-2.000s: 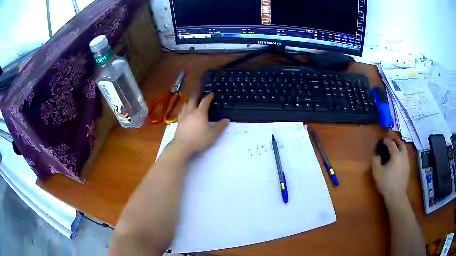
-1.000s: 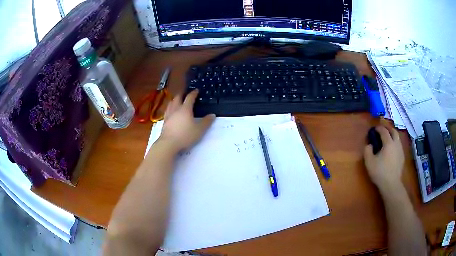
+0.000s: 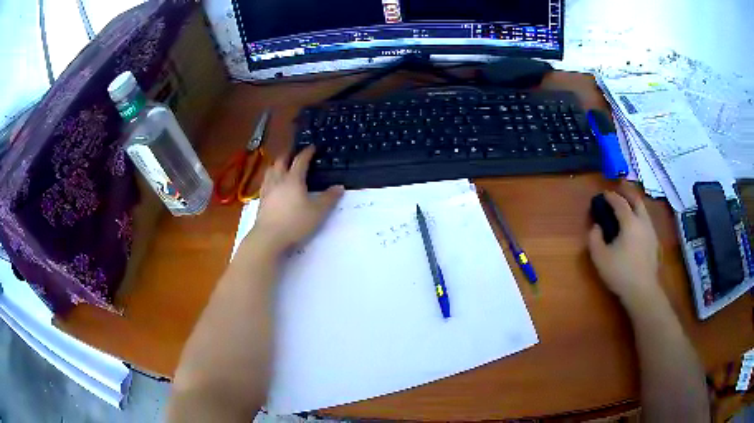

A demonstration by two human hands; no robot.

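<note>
My left hand rests at the top left of the white paper, fingers apart, with fingertips on the lower left corner of the black keyboard. It holds nothing. My right hand is on the black mouse, right of the paper. One pen lies on the paper beside a few handwritten marks. A second pen lies at the paper's right edge. The monitor is on behind the keyboard, its top cut off.
Orange-handled scissors and a clear bottle stand left, beside a box under purple patterned cloth. A blue object, papers and a calculator with a dark object on it are right.
The view has shifted, so the desk things appear further left and a little higher. My left hand stays at the keyboard corner and my right hand stays on the mouse.
</note>
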